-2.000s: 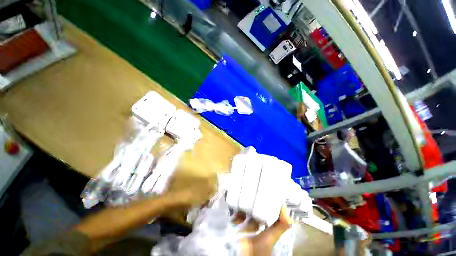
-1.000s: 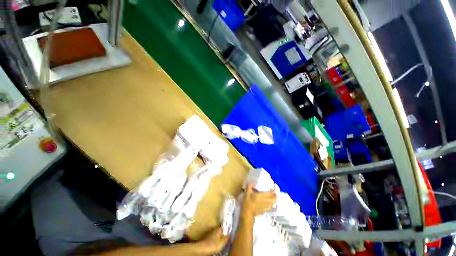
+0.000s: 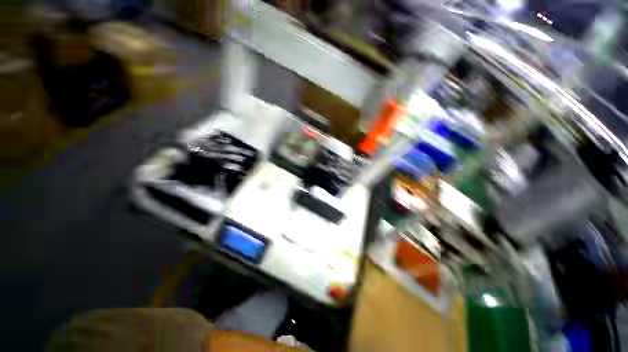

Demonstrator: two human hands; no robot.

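The view is strongly blurred. The automatic screwdriving machine's white table lies in front of me, with a lit blue touchscreen at its front edge and a red push button at its near right corner. A dark jig base sits on the table. The orange screwdriver head stands behind it. A sleeve and part of a bare forearm enter at the bottom edge; the hand is cut off. I cannot tell which arm it is. No hand is visible.
A white tray with dark contents adjoins the machine's left side. Right of the machine are the tan bench, the red-brown press pad and the green belt. Grey floor and blurred cartons lie to the left.
The view has swung left, from the bench with white corded units to the screwdriving machine. Both hands and the units have left the picture.
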